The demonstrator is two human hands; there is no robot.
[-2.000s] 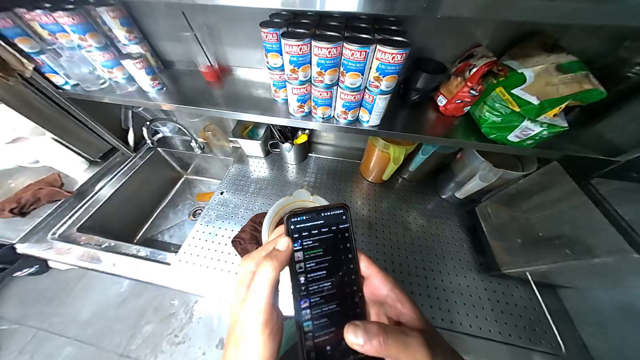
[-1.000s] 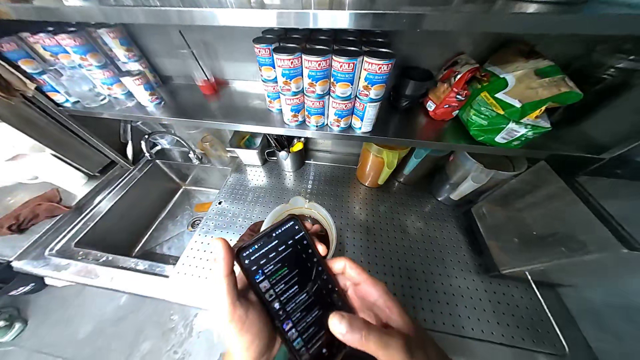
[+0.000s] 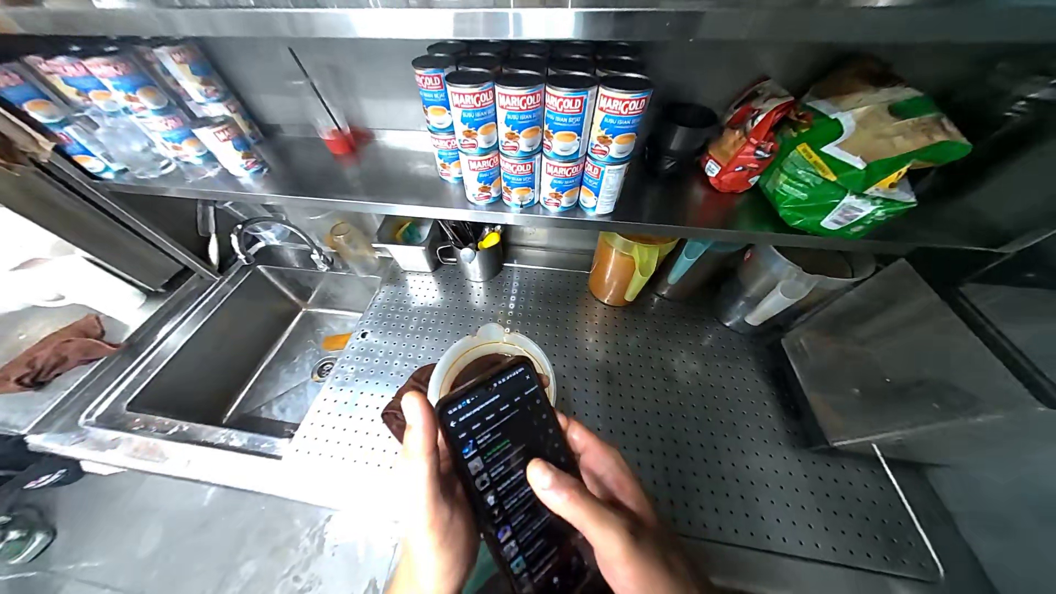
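Observation:
A black smartphone [image 3: 516, 487] with a dark list on its lit screen is held between both hands. My left hand [image 3: 433, 503] grips its left edge, thumb up along the side. My right hand [image 3: 606, 503] supports the right edge from behind, and its thumb is over the middle of the screen. Behind the phone's top end stands a round white plastic container [image 3: 492, 337] with brown contents, partly hidden by the phone. A brown cloth [image 3: 404, 404] lies against the container's left side on the perforated metal counter [image 3: 660, 388].
A steel sink [image 3: 223, 355] is at left. Plastic jugs [image 3: 620, 268] and a steel cup of utensils [image 3: 478, 261] line the counter's back. Stacked cans [image 3: 520, 115] and a green bag [image 3: 858, 165] occupy the shelf above. A metal box [image 3: 891, 363] stands at right.
The right thumb has moved up from the lower part of the screen to its middle. The phone, more upright two seconds ago, is now tilted to the left at its top.

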